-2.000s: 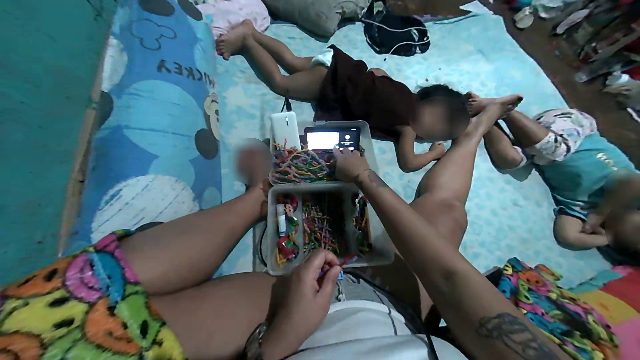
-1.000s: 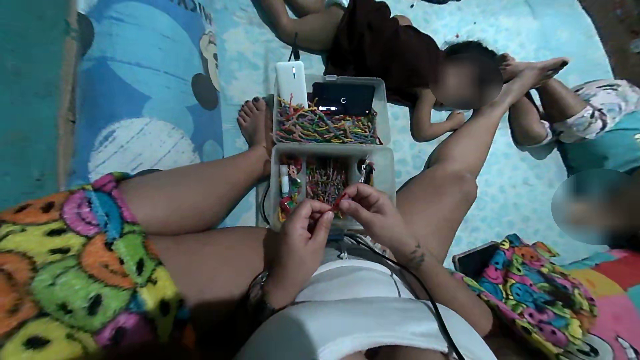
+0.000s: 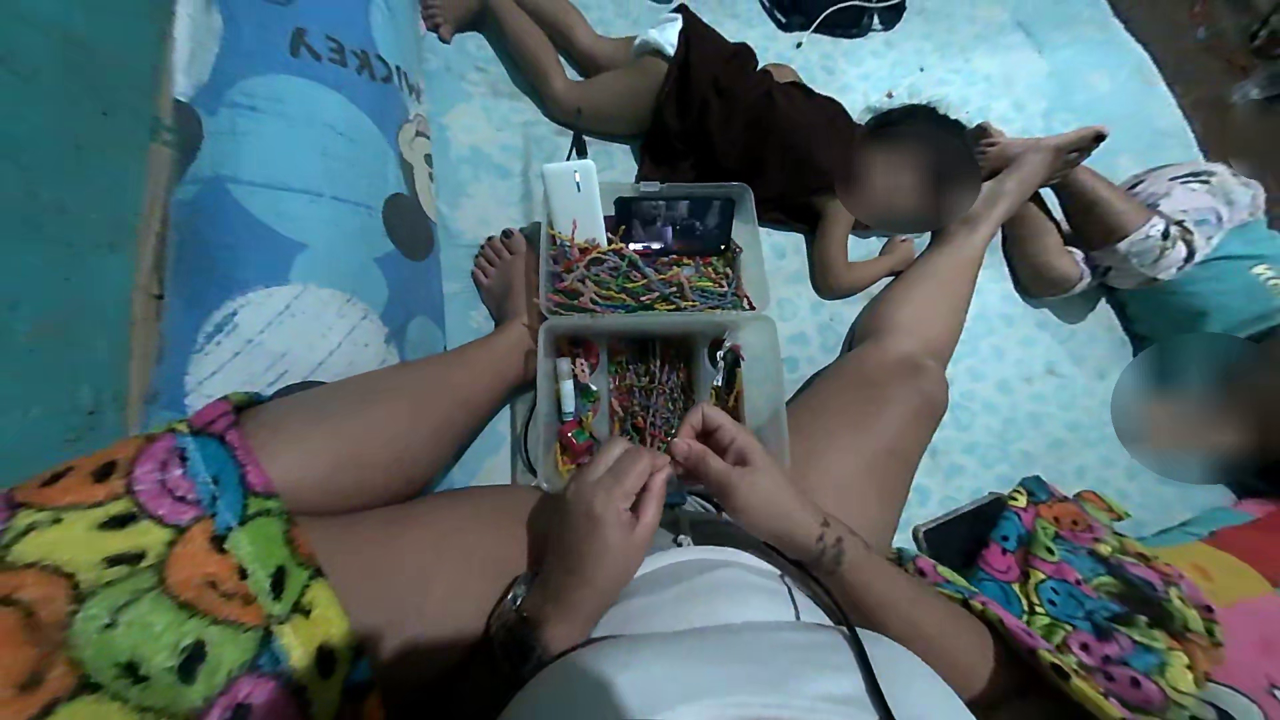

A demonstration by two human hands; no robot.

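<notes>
My left hand (image 3: 605,525) and my right hand (image 3: 735,475) meet at the fingertips over the near edge of a divided plastic box (image 3: 768,390). Thumb and forefinger are pinched together on each; a small piece between them is too small to make out. The box's middle compartment holds many short multicoloured twisted cords (image 3: 650,385). A white-capped tube (image 3: 567,388) and small red and green items lie in its left compartment, dark items in the right one. Its open lid (image 3: 755,225) holds a pile of colourful twisted strands (image 3: 640,280), a lit phone (image 3: 673,225) and a white power bank (image 3: 574,200).
My bare legs lie on either side of the box. A person in dark clothing (image 3: 750,120) lies beyond the lid, another in a teal top (image 3: 1215,270) at the right. A blue cushion (image 3: 300,230) is at the left, a dark phone (image 3: 958,530) by patterned cloth (image 3: 1070,590) at the right.
Two seconds ago my right hand was at the phone in the lid; since one second ago it has been beside my left hand. The phone's screen shows a different picture. The view has shifted.
</notes>
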